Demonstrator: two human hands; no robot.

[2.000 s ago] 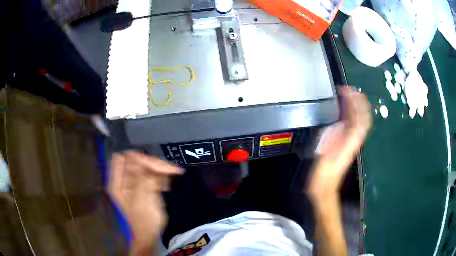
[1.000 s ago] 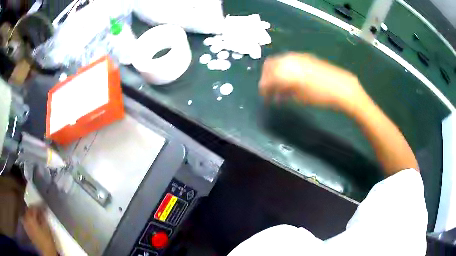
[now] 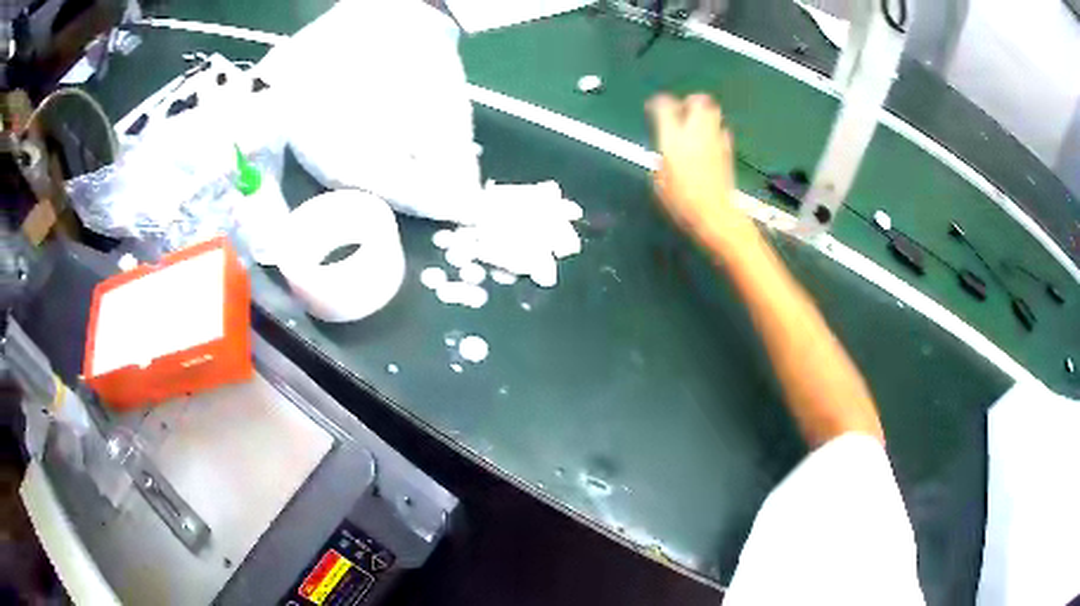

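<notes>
My right hand [image 3: 696, 160] is blurred and reaches over the white rail [image 3: 947, 320] onto the green strip behind the bench. Its fingers point away from me; I cannot tell whether they hold anything. A black-handled rod [image 3: 788, 185] lies just right of the hand, beside the upright post. More black-handled rods [image 3: 906, 252] lie farther right along the strip. A small white disc [image 3: 590, 84] lies to the left of the hand. My left hand is not in view.
A white post [image 3: 853, 118] stands right of my hand. The bench holds loose white discs [image 3: 521, 237], a white tape roll [image 3: 344, 257], a white bag [image 3: 379, 107] and a green-tipped bottle [image 3: 249, 178]. An orange-red box [image 3: 172, 320] sits on the machine plate [image 3: 267, 450].
The view has shifted right and farther back over the bench. My right hand has moved from above the bench to beyond the rail. The hand at the white strip has left the view.
</notes>
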